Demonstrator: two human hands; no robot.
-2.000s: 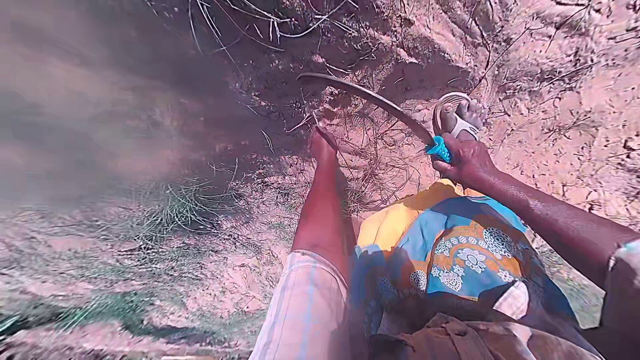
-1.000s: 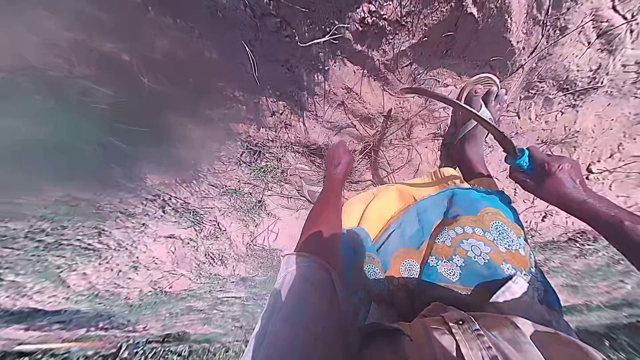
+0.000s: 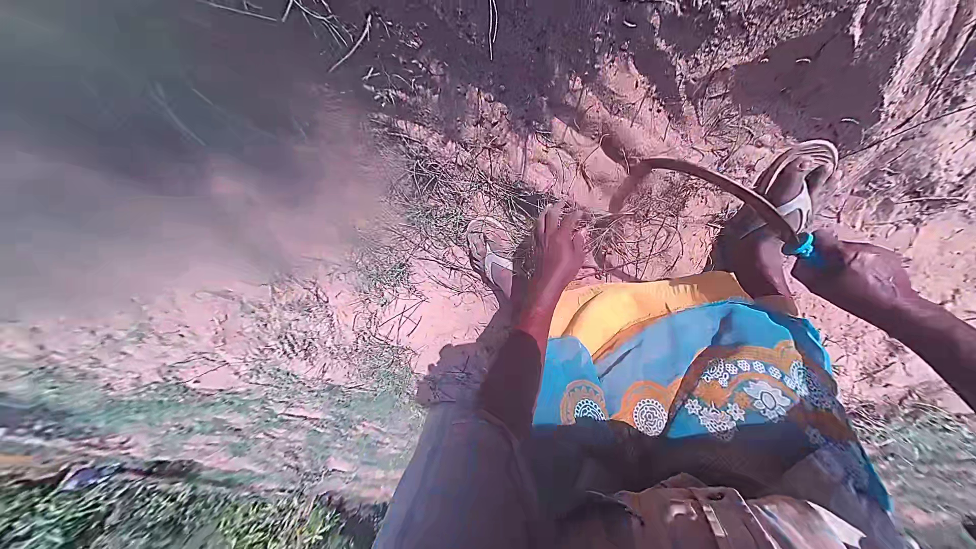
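Observation:
My right hand (image 3: pixel 854 274) grips the handle of a sickle, which has blue wrapping (image 3: pixel 799 245) where the blade starts. The curved metal blade (image 3: pixel 709 177) points left, above the bare ground, and its shadow falls below it. My left hand (image 3: pixel 560 242) reaches forward with its fingers apart, over dry grass stalks (image 3: pixel 625 229) on the soil; nothing shows in it. Beneath my arms spreads a blue, yellow and orange patterned cloth (image 3: pixel 671 358). My sandalled feet stand on either side, the left sandal (image 3: pixel 489 244) beside my left hand and the right sandal (image 3: pixel 797 183) behind the blade.
Murky water (image 3: pixel 152 206) seems to lie at the upper left, though it is blurred. Green grass (image 3: pixel 191 518) grows along the lower left. Dry twigs (image 3: pixel 354 46) are scattered near the top. Rough, pinkish soil (image 3: pixel 938 229) rises at the right.
My left hand's fingers have spread over the stalks; one second ago they looked closed. The sickle has swung right from two seconds ago, staying in my right hand. The view has shifted.

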